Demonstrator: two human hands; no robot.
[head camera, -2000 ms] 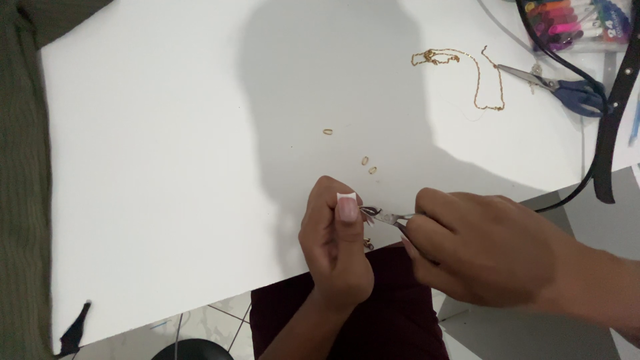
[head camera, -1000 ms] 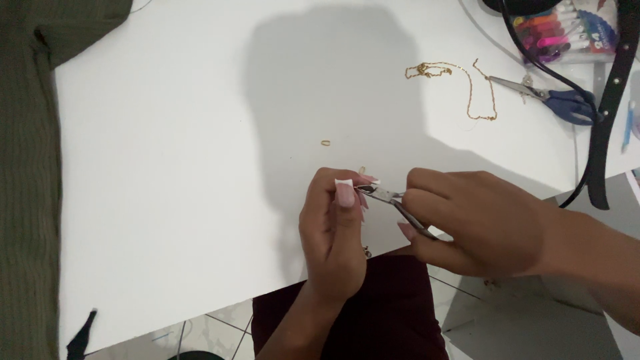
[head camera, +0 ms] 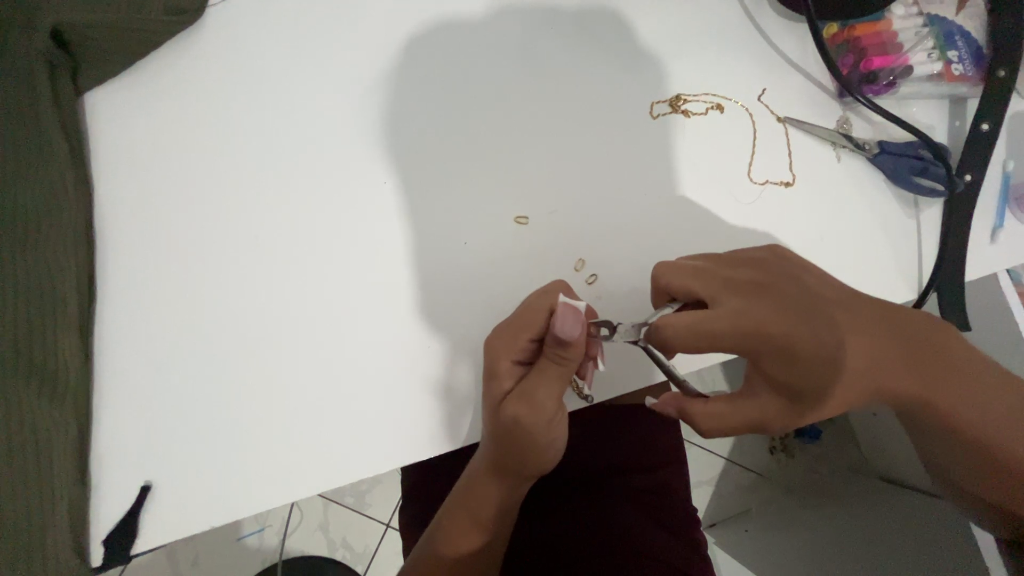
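My left hand (head camera: 532,380) pinches something small between thumb and fingers, and a short piece of gold-coloured chain (head camera: 582,391) hangs below its fingertips. My right hand (head camera: 760,344) holds metal pliers (head camera: 628,331), handles spread, with their jaws at the left fingertips. What lies between the jaws is hidden. Just above the left hand, two small gold oval links (head camera: 580,265) rest on the white table (head camera: 264,256); another gold link (head camera: 522,220) lies farther up and left. A longer gold chain (head camera: 752,152) lies in loose bends at the upper right.
Blue-handled scissors (head camera: 908,164) lie by the long chain, their tip touching it. A black strap (head camera: 980,152) and a black cable run down the right side, near a pack of coloured markers (head camera: 904,48). Green ribbed fabric (head camera: 44,288) covers the left edge; black material (head camera: 124,532) sits at the lower-left corner.
The right hand's fingers have spread and the pliers' handles have opened wider. The pliers' jaws remain by the left fingertips. The left hand keeps its pinch.
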